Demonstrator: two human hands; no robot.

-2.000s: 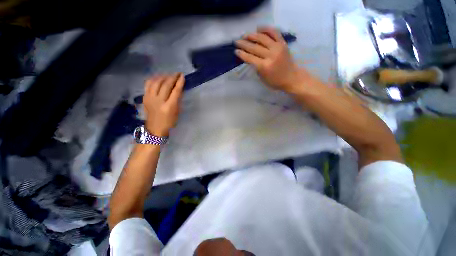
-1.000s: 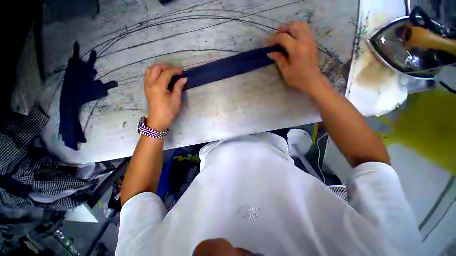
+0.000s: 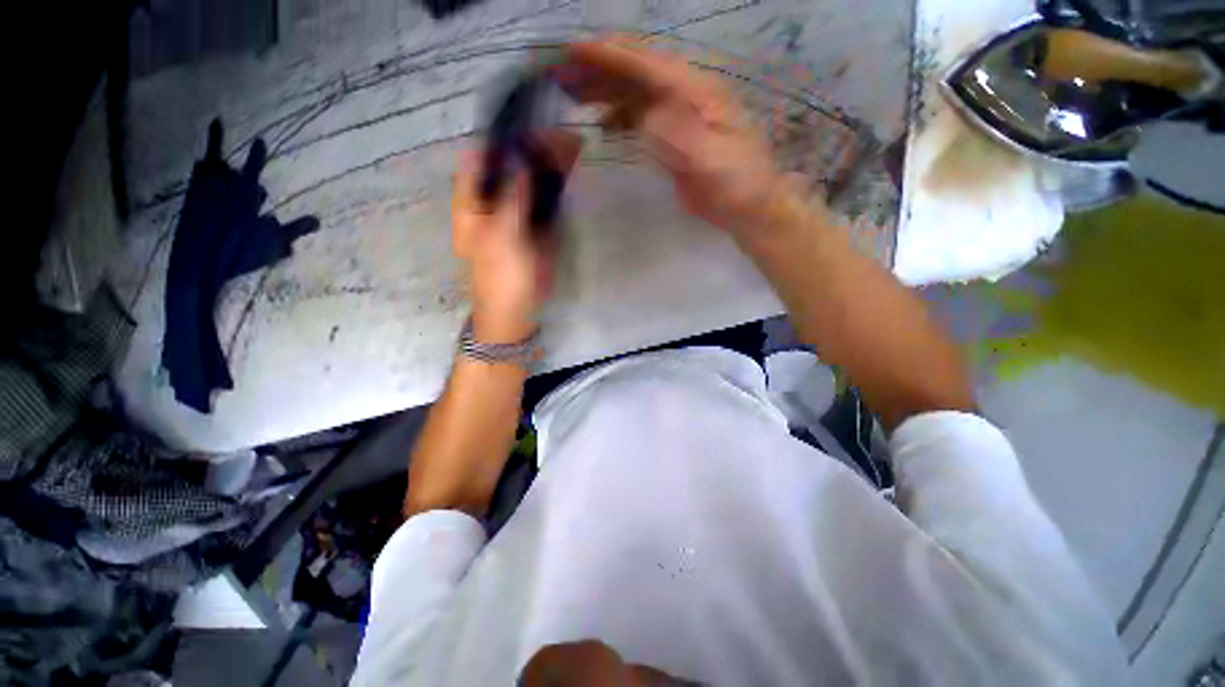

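Observation:
A navy band piece (image 3: 527, 148) is bent or folded and blurred by motion above the table. My left hand (image 3: 508, 242) holds it, with the piece standing up from the fingers. My right hand (image 3: 678, 121) is just to the right, blurred, its fingers reaching toward the top of the piece; whether it touches the piece cannot be told. A bundle of small navy pieces (image 3: 212, 269) with finger-like ends lies on the left of the table.
The whitish table (image 3: 363, 315) has dark curved lines. A chrome steam iron (image 3: 1028, 101) with a tan handle sits on the white, scorched iron rest (image 3: 974, 222) at right. Black-and-white checked fabric (image 3: 128, 483) heaps at lower left. A yellow-green patch (image 3: 1142, 302) shows at right.
The navy piece was stretched flat between both hands; it is now bent up in my left hand. My left hand moved right and my right hand moved left, so they are closer together.

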